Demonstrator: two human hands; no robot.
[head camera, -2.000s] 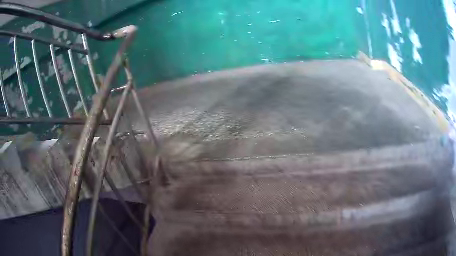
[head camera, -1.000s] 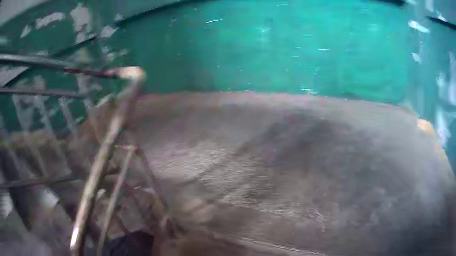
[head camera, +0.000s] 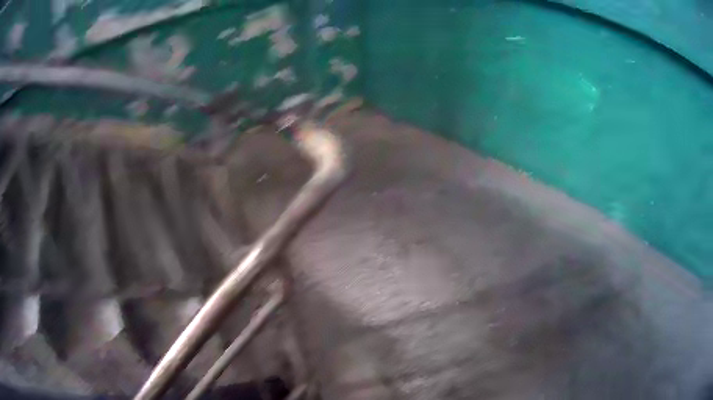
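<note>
No hand is in the picture; both my left hand and my right hand are out of view. Nearest in front of me is the stair handrail (head camera: 234, 277), a worn, pale metal tube. It rises from the bottom edge, left of centre, to a bend near the middle top, then runs off to the left. A thinner bar lies below it. The frame is blurred.
A grey concrete landing (head camera: 469, 258) spreads at centre and right. Blurred concrete stairs (head camera: 109, 320) lie at the left beyond the handrail. A green wall (head camera: 547, 101) bounds the landing, with peeling paint at the upper left.
The view has moved down to the landing and turned left. The handrail's bend now stands nearer the picture's middle, and more of the left stairs shows. The near steps have left the picture.
</note>
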